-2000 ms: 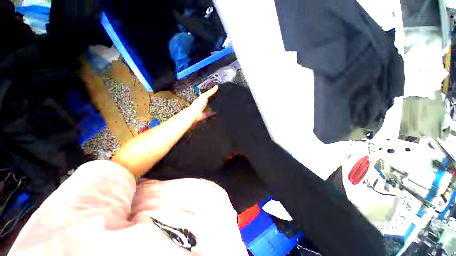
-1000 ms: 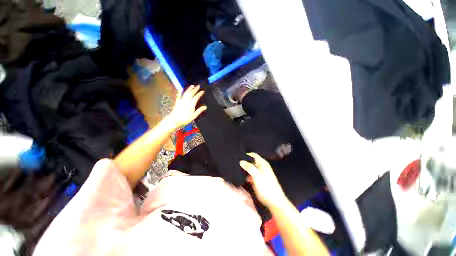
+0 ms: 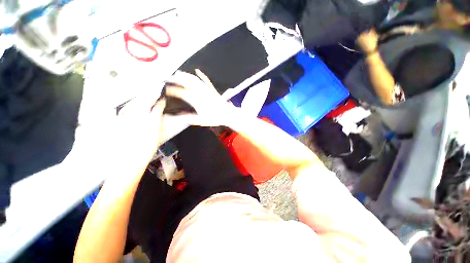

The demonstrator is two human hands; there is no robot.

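A black fabric piece (image 3: pixel 232 57) lies flat on the white table near its edge, beyond my hands. A dark fold of fabric (image 3: pixel 178 106) shows between my hands at the table edge; I cannot tell if it is part of that piece. My right hand (image 3: pixel 198 95) is bent over this fold, with fingers and thumb around it. My left hand (image 3: pixel 147 110) is at its left side, fingertips on it; glare washes out much of this hand. Red-handled scissors (image 3: pixel 147 41) lie on the table beyond my hands, their blades not clearly visible.
White table (image 3: pixel 46 190) runs diagonally, with dark garments (image 3: pixel 41 110) at left. A blue bin (image 3: pixel 312 97) and red stool (image 3: pixel 252 154) are below the table. White threads (image 3: pixel 283 33) are at the table end. Another person's arm (image 3: pixel 380 77) is at upper right.
The view has swung right. My hands have moved from the strip over my lap and floor up to the table edge, close together. The scissors and another person's arm now show.
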